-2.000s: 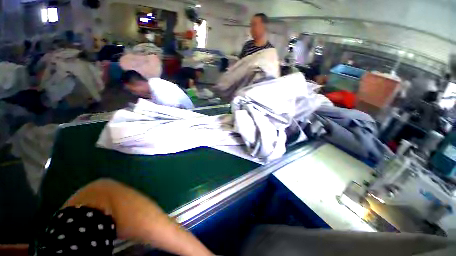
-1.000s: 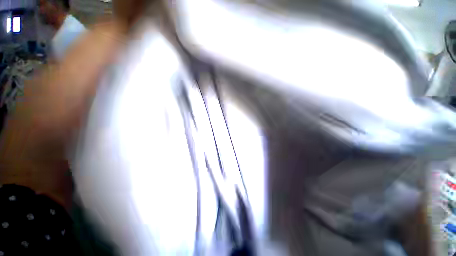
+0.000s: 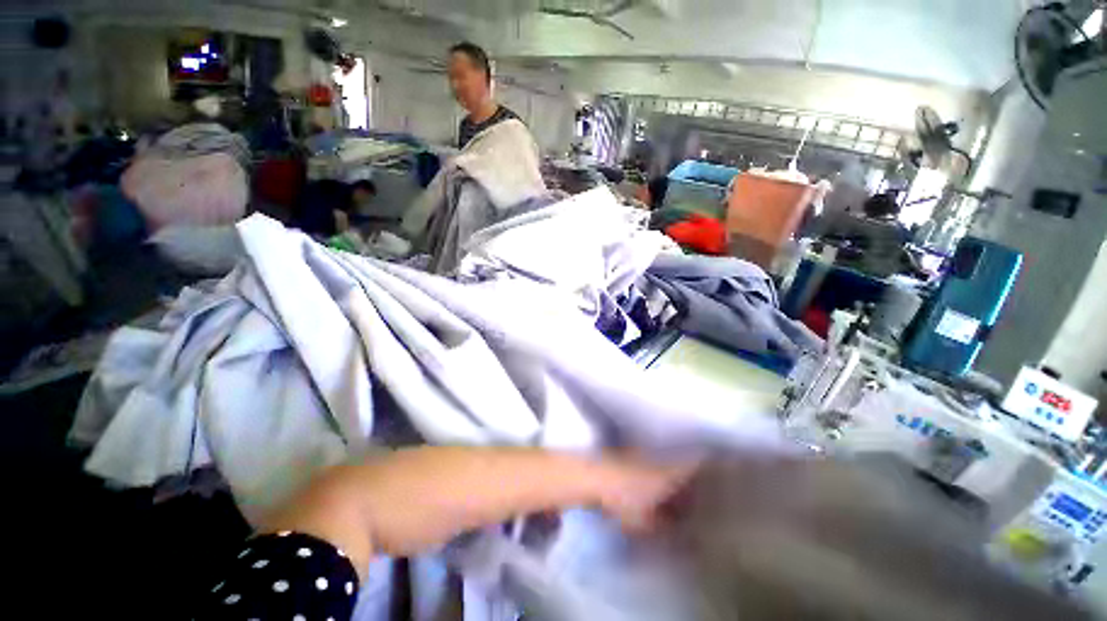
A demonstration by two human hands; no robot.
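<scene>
Light grey fabric (image 3: 401, 346) lies in large loose folds across the left and middle, over the table. My left arm reaches across it from the bottom left. My left hand (image 3: 662, 495) is blurred at the fabric near the centre; its fingers are partly hidden, and I cannot tell whether they grip. A blurred grey-brown part of the cloth (image 3: 838, 534) fills the lower right. My right hand is not in view. The cream-white sewing machine (image 3: 929, 425) with blue lettering stands at the right, its lower part hidden behind the cloth.
A white control box with red digits (image 3: 1050, 400) and a tall blue-teal box (image 3: 965, 303) stand by the machine. Beyond the table are an orange bin (image 3: 767, 218), a blue bin (image 3: 700, 191), cloth piles and a person (image 3: 473, 97) holding cloth. Fans are at the upper right.
The fabric bundle that lay at the table's far side now spreads nearer, over the green table. It filled the view one second ago and is lower now. My left arm has moved with it.
</scene>
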